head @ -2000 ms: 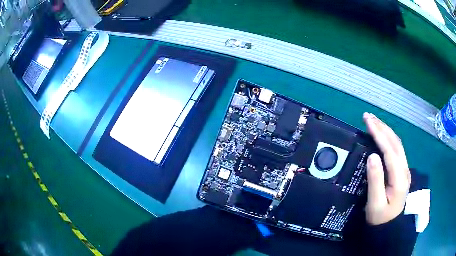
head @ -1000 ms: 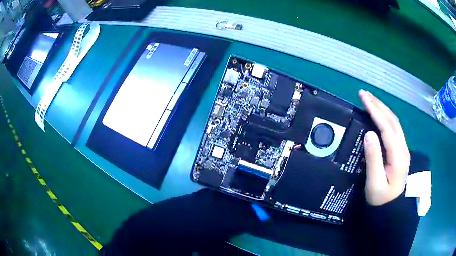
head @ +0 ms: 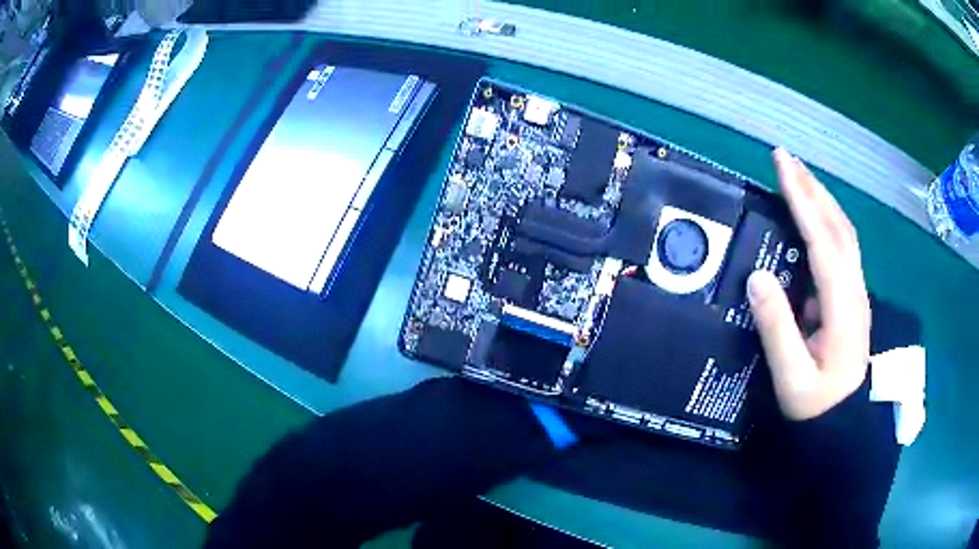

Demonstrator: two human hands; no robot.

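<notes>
An open laptop base [head: 580,268] lies in front of me, inner side up, with a circuit board on its left half. A round cooling fan [head: 681,249] and a flat black battery pack [head: 655,354] are on its right half. My right hand [head: 816,290] is at the base's right edge, thumb over the battery pack and fingers along the outer side. Their contact under the edge is hidden. My left hand is not in view; only a dark sleeve [head: 376,461] shows at the lower edge. A small blue strip [head: 554,425] shows below the base's near edge.
A closed silver laptop [head: 311,177] lies on a black mat [head: 268,322] to the left. Further left are a long white label ribbon [head: 113,161] and an open laptop [head: 70,107]. An aluminium rail [head: 644,86] runs behind. A white cloth [head: 900,391] and a plastic bottle [head: 958,198] are at right.
The view has shifted, so the base and laptop appear higher. My right thumb has moved left, further over the battery pack. The base has shifted slightly away from me.
</notes>
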